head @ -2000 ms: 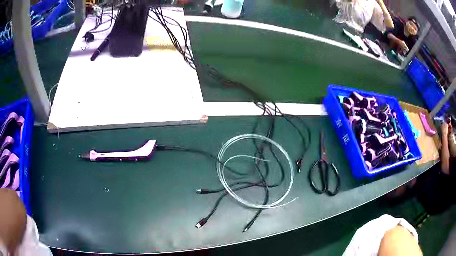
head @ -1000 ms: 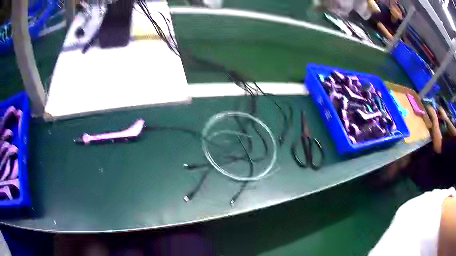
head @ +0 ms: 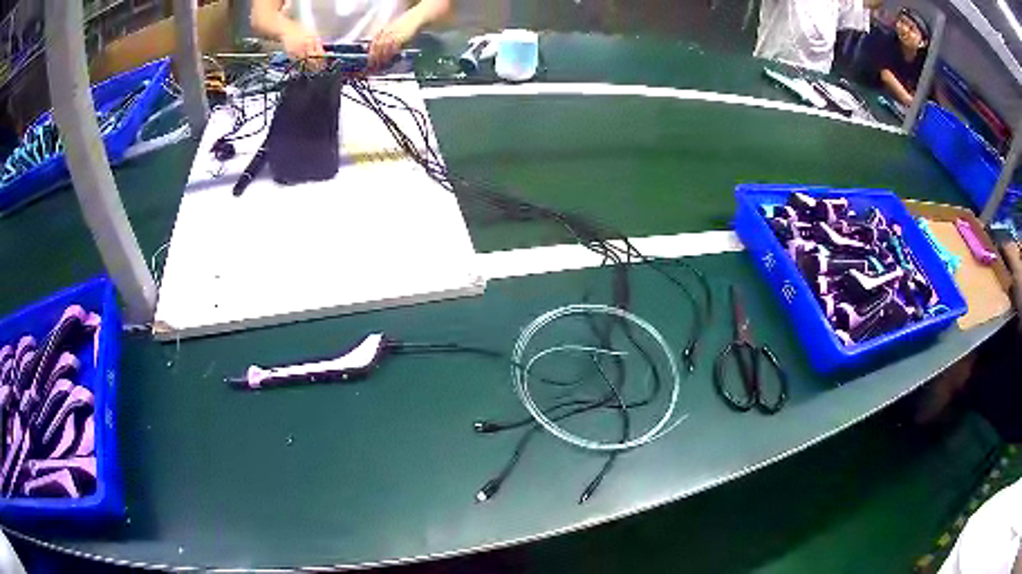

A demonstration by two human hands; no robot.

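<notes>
A pink-and-black 3D printing pen [head: 316, 368] lies on the dark green bench, its narrow tip to the left and a black cable at its right end. A loose coil of clear filament [head: 525, 382] lies over several black USB cables [head: 620, 395], whose plugs point toward the front edge. Black-handled scissors [head: 750, 376] lie to the right of the coil. Neither of my hands is visible; only a bit of white clothing shows at the lower right edge and a small pale piece at the lower left corner.
The left blue bin [head: 110, 417] holds pink-and-black pens in rows. The right blue bin [head: 798, 325] holds jumbled pens. A white board [head: 325, 264] bears a black object and cables. A person's hands [head: 387, 45] work across the bench. A brown tray [head: 986, 294] stands at far right.
The view has shifted, and the bench things appear lower and further right than a second ago. More of the left bin shows, and the person across the bench has come into view. The pen and coil lie as before.
</notes>
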